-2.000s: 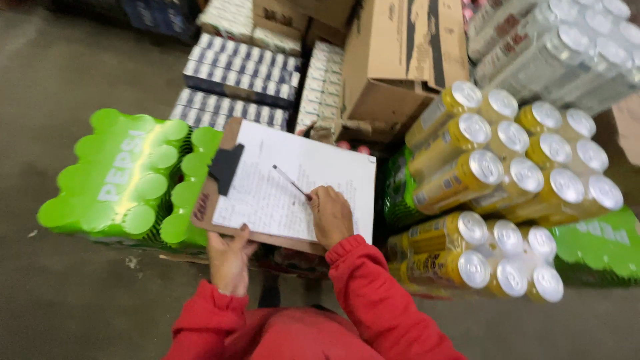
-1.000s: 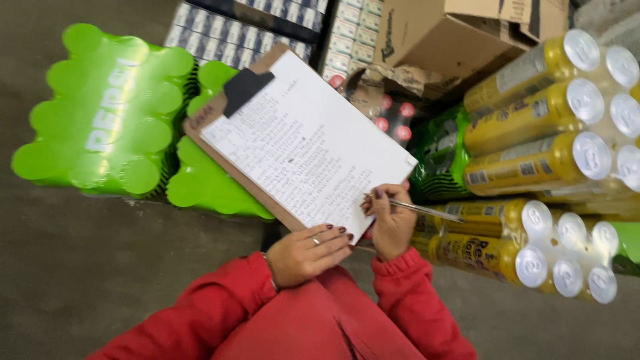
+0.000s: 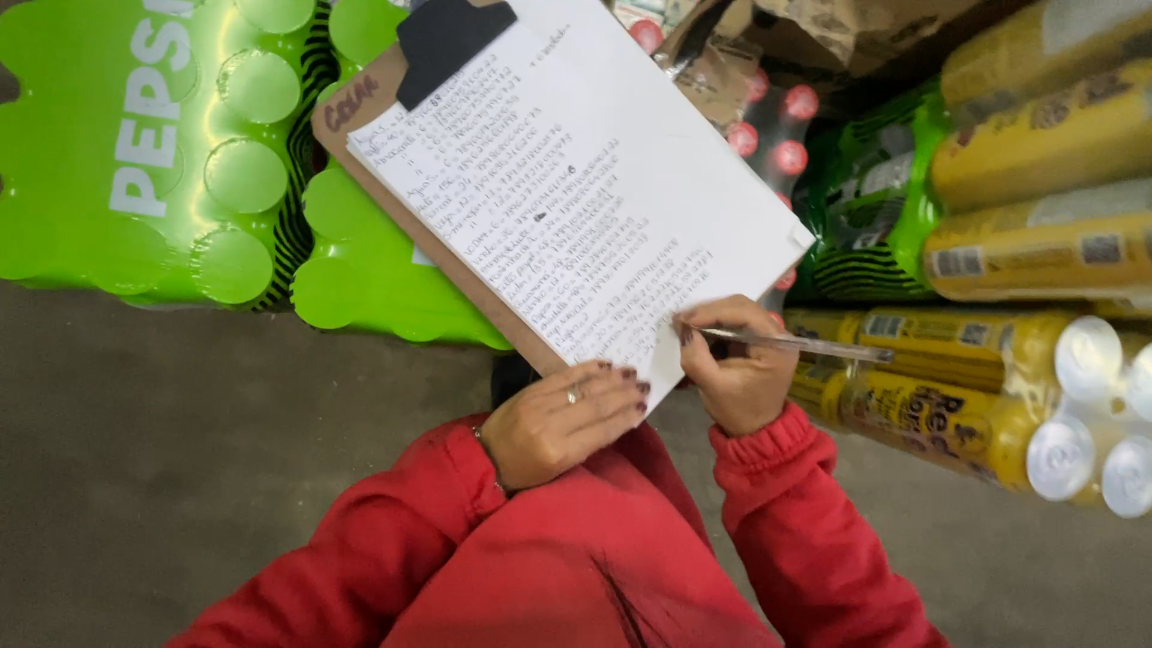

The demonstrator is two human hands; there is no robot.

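A brown clipboard [image 3: 432,229] with a black clip [image 3: 450,40] lies tilted in front of me, its upper left part over green shrink-wrapped packs. Handwriting covers much of the white paper [image 3: 666,153] on it. My right hand [image 3: 738,364] holds a clear ballpoint pen [image 3: 801,344], its tip at the paper near the lower corner. My left hand [image 3: 567,423] lies palm down over the board's lower edge, fingers together on the paper, a ring on one finger. Whether its hidden thumb grips the board from below, I cannot tell.
Green Pepsi packs [image 3: 144,153] stand at the left. To the right are shrink-wrapped yellow cans [image 3: 954,396] and a dark green pack [image 3: 873,207]. Bottles with red caps [image 3: 790,157] stand behind the clipboard, near a cardboard box [image 3: 837,31]. Grey floor [image 3: 180,432] shows below.
My left hand was at the board's lower left edge two seconds ago and now lies at its near corner. My writing hand has moved from mid-page to near that corner. The clipboard has turned.
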